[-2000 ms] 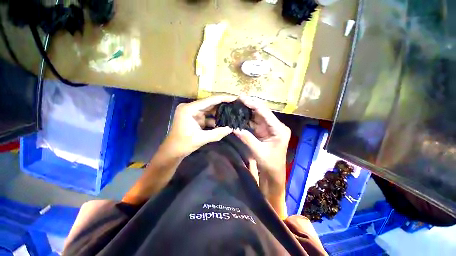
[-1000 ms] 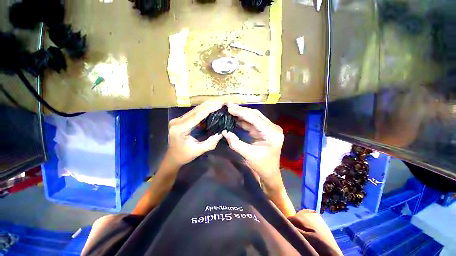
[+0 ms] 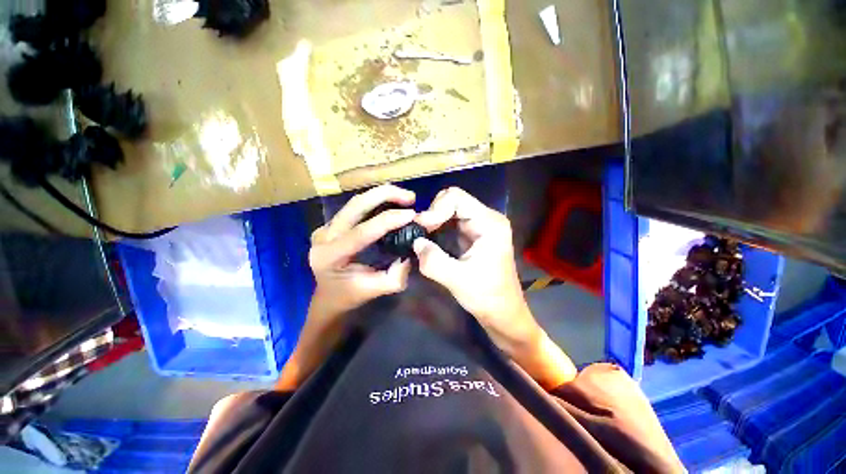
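A black hair piece [image 3: 403, 239] is held between both hands, just off the bench's front edge and over the lap. My left hand [image 3: 364, 243] grips its left side, with bent fingers over it. My right hand [image 3: 471, 248] pinches its right side with thumb and fingertips. The fingers hide much of the piece. On the bench, a small white glue dish [image 3: 390, 99] sits on the stained mat [image 3: 343, 139], with a thin applicator stick [image 3: 434, 56] behind it.
Black spiky pieces [image 3: 56, 74] are grouped at bench left by a cable [image 3: 102, 227]. A white cone [image 3: 551, 24] lies right. Blue bins stand left [image 3: 271, 296] and right [image 3: 625, 278], the right one with dark parts [image 3: 698, 301]. A red object [image 3: 568, 231] is below. Dark panels [image 3: 733, 120] flank the bench.
The view has shifted and turned. The hands stay on the black piece, but my left fingers are now more bent over it and less of it shows.
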